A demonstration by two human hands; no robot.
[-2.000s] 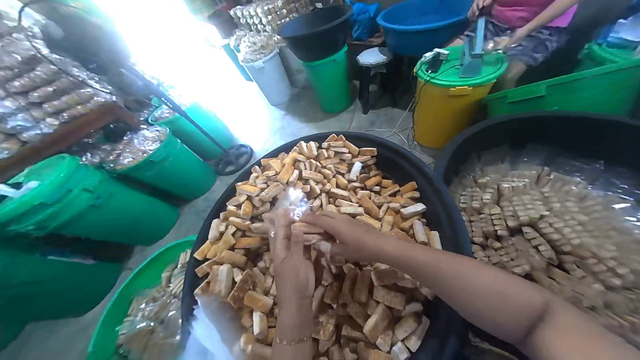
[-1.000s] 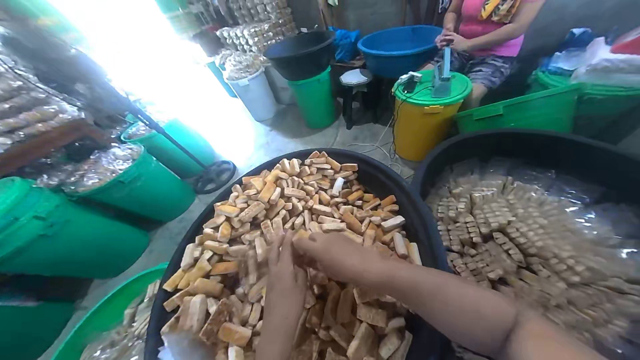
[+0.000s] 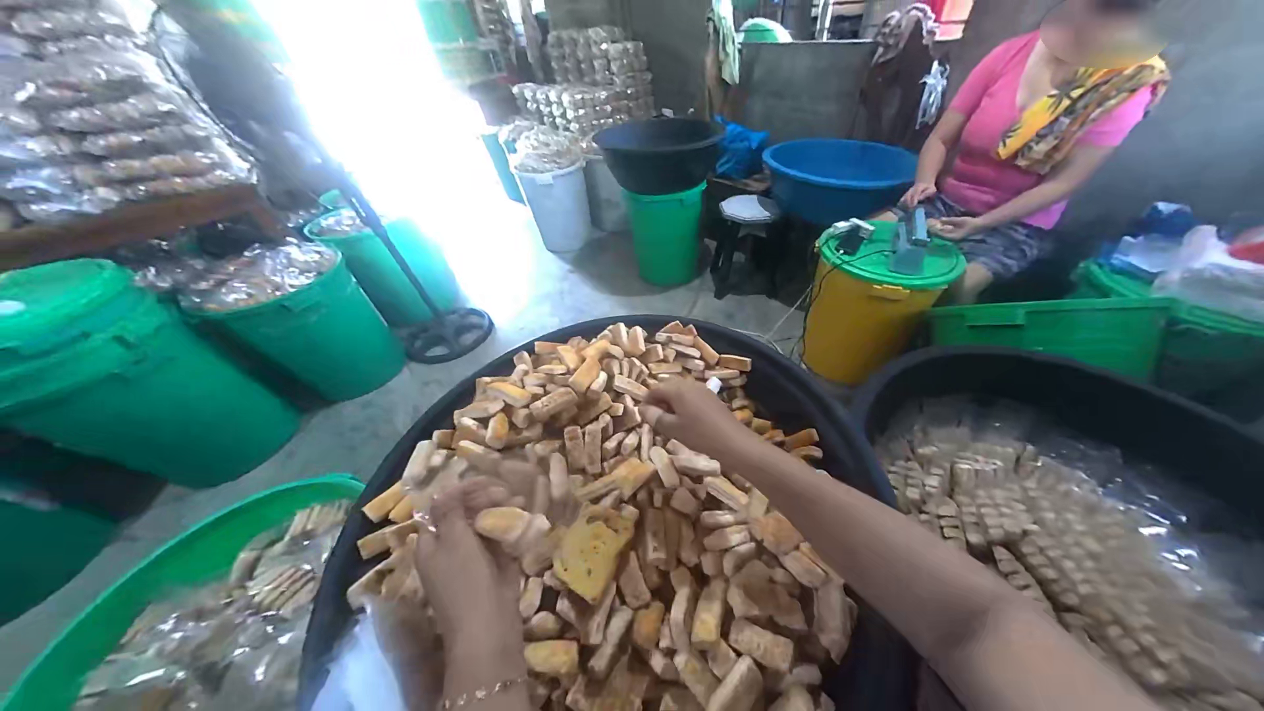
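Observation:
Toasted bread sticks (image 3: 632, 494) fill a large black tub (image 3: 849, 434). At the left of the pile, my left hand (image 3: 459, 543), with a bracelet at the wrist, is at a blurred, clear plastic bag (image 3: 504, 474) with bread pieces showing in and around it; its grip is partly hidden. My right hand (image 3: 686, 410) rests on the upper right of the pile with its fingers curled, and whether a piece is between them cannot be seen. A flat yellow-brown slice (image 3: 592, 553) lies between the hands. White plastic (image 3: 360, 662) shows at the tub's lower left.
Another black tub (image 3: 1086, 370) with packed bread adjoins at right; a green basin (image 3: 188, 553) with packs stands at lower left. Lidded green bins (image 3: 128, 365) line the left. Beyond, a person (image 3: 1037, 148) sits by a yellow bin (image 3: 854, 321) with a small device (image 3: 910, 242) on its lid.
My hands were close together over the pile; now they are apart, the left lower left and the right farther up the pile. The view has tilted up.

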